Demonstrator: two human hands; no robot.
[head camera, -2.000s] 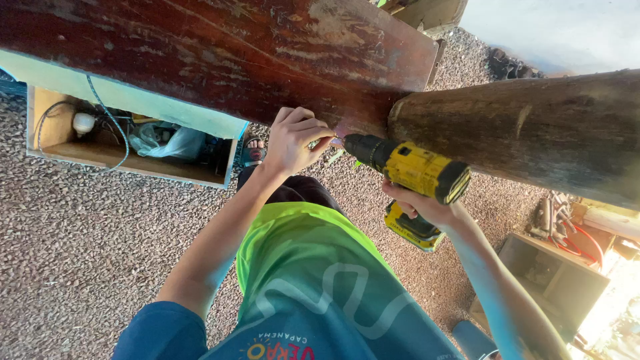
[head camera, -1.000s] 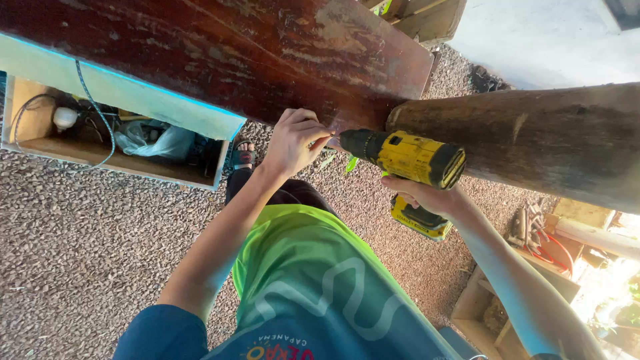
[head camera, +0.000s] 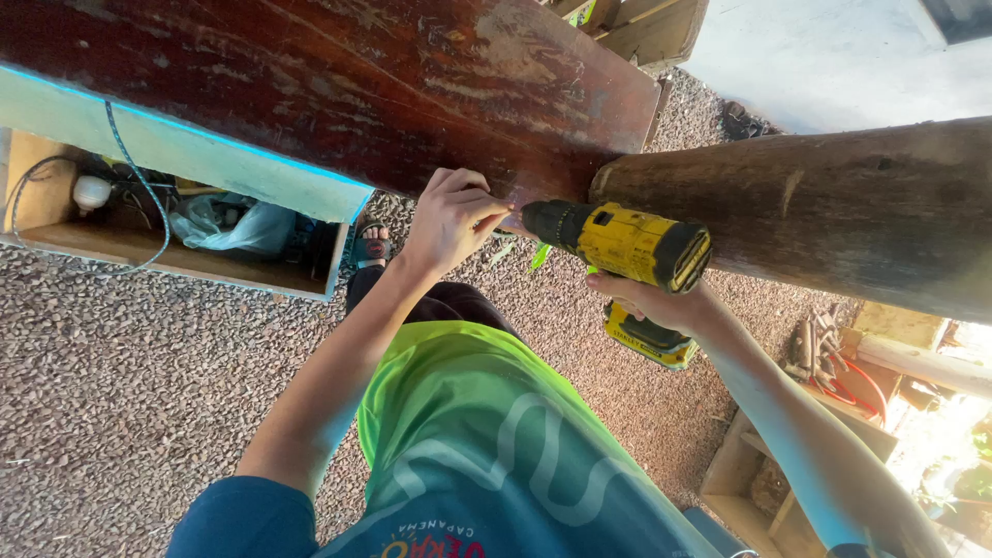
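Note:
My right hand (head camera: 651, 298) is closed around the handle of a yellow and black Stanley cordless drill (head camera: 632, 242), its chuck pointing left. The fingertips of my left hand (head camera: 457, 213) meet just off the tip of the chuck, at the near edge of a dark red-brown wooden board (head camera: 372, 85). Whatever they pinch there is too small to make out. The bit is not clearly visible either. Right of the board's corner, a thick round wooden post (head camera: 806, 201) runs toward the right side, close above the drill.
At left, an open wooden box (head camera: 178, 252) holds a light bulb (head camera: 91, 192), a plastic bag (head camera: 232, 225) and a cord. Gravel (head camera: 155, 387) covers the ground. Wooden crates (head camera: 744, 480) and a red hose (head camera: 868, 387) lie at lower right. A pale wall (head camera: 821, 62) stands at upper right.

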